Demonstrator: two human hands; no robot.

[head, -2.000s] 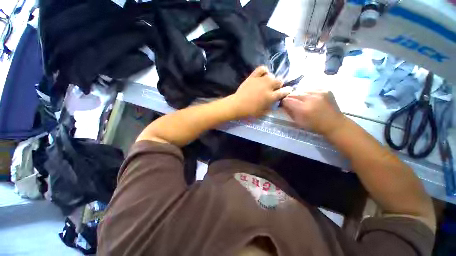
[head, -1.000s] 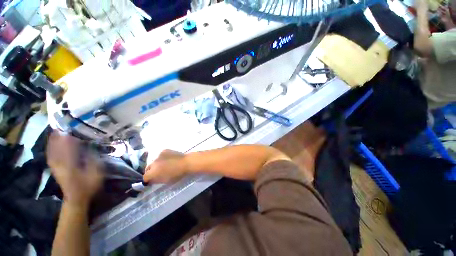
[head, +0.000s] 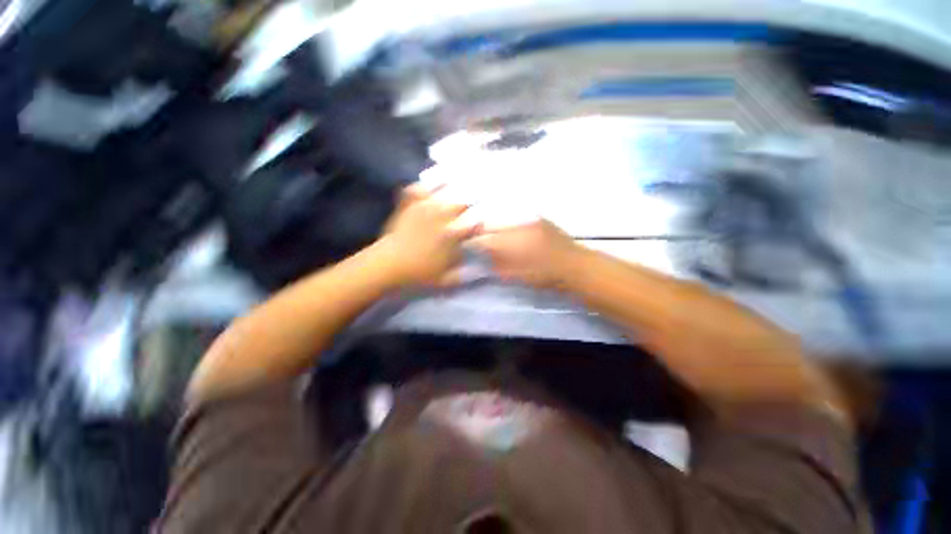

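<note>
The frame is strongly blurred. My left hand [head: 424,235] and my right hand [head: 527,251] meet at the front part of the white machine table [head: 615,198]. Their fingertips are close together or touching. Whether they hold cloth cannot be made out. Black cloth [head: 313,188] lies in a heap just left of my left hand. The white sewing machine [head: 667,78] with its blue stripe stands behind the hands. The needle area is too blurred to tell.
Blurred black scissors [head: 746,229] lie on the table at the right, with a blue tool [head: 860,308] beside them. More dark cloth [head: 94,177] with white pieces fills the left side. The table's front edge runs below my hands.
The view has swung back from the machine's right side. My left hand, earlier raised and apart at the left, is now against my right hand.
</note>
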